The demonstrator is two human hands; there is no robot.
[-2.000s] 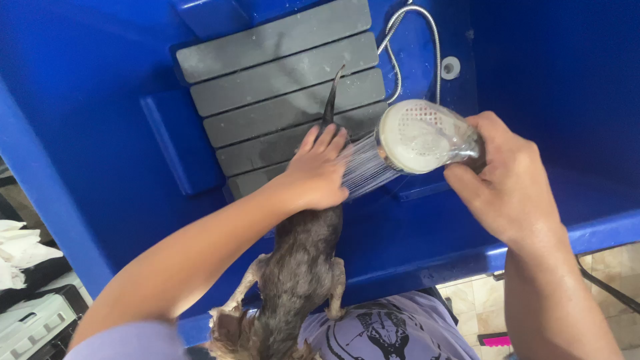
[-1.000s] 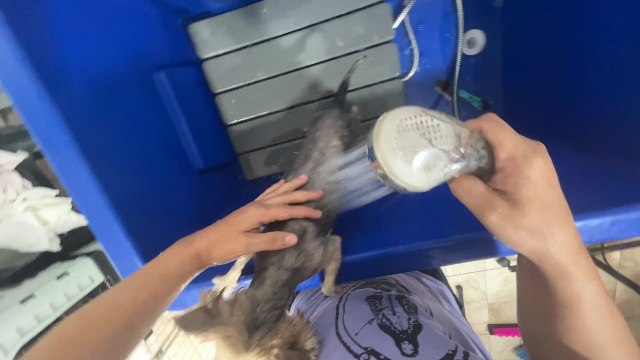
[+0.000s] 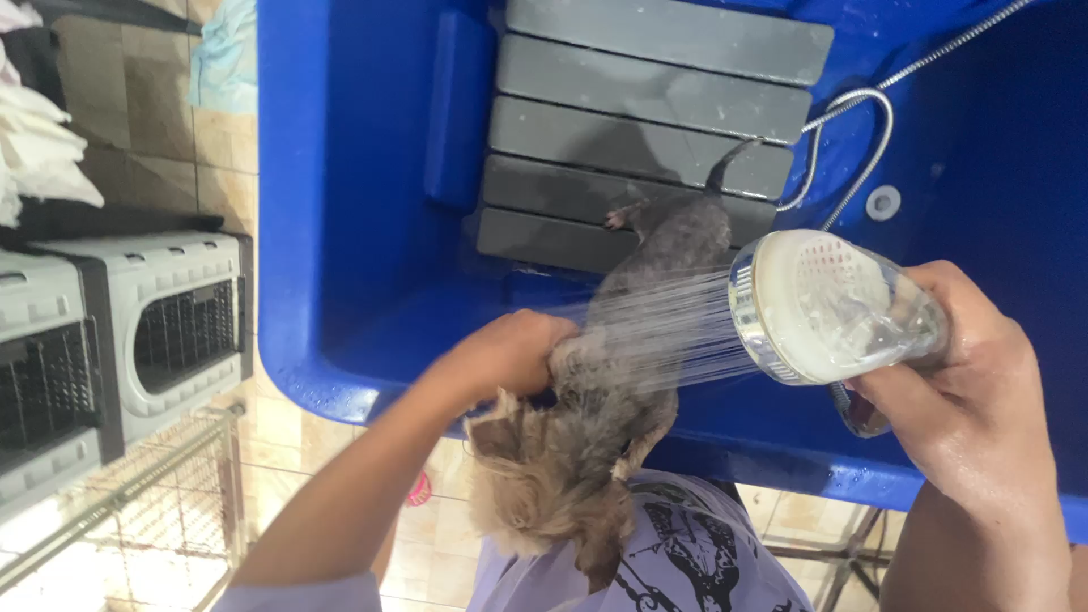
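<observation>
A small wet dog (image 3: 663, 263) with a dark body and tan, fluffy head stands in a blue plastic tub, its head over the near rim against the wearer's lilac top. My left hand (image 3: 518, 348) is at the dog's shoulder or upper foreleg, fingers curled; whether they grip it is partly hidden. My right hand (image 3: 969, 382) holds a clear-and-white shower head (image 3: 837, 306) at the dog's right in the view. Its spray runs leftward onto the dog's back and shoulders. A metal hose (image 3: 875, 144) curves behind the shower head.
Grey slats (image 3: 646, 110) lie in the blue tub (image 3: 293, 212), beside a round drain fitting (image 3: 883, 202). Grey-and-white pet carriers (image 3: 183, 314) stand at the left above a wire cage (image 3: 161, 501). Pale cloths (image 3: 38, 136) are at the upper left, and a metal stand (image 3: 850, 552) is below the tub.
My left hand has left the dog's rump, passed over its back and come to its shoulder, with fingers now curled. The spray now lands farther toward the head. The view has shifted left.
</observation>
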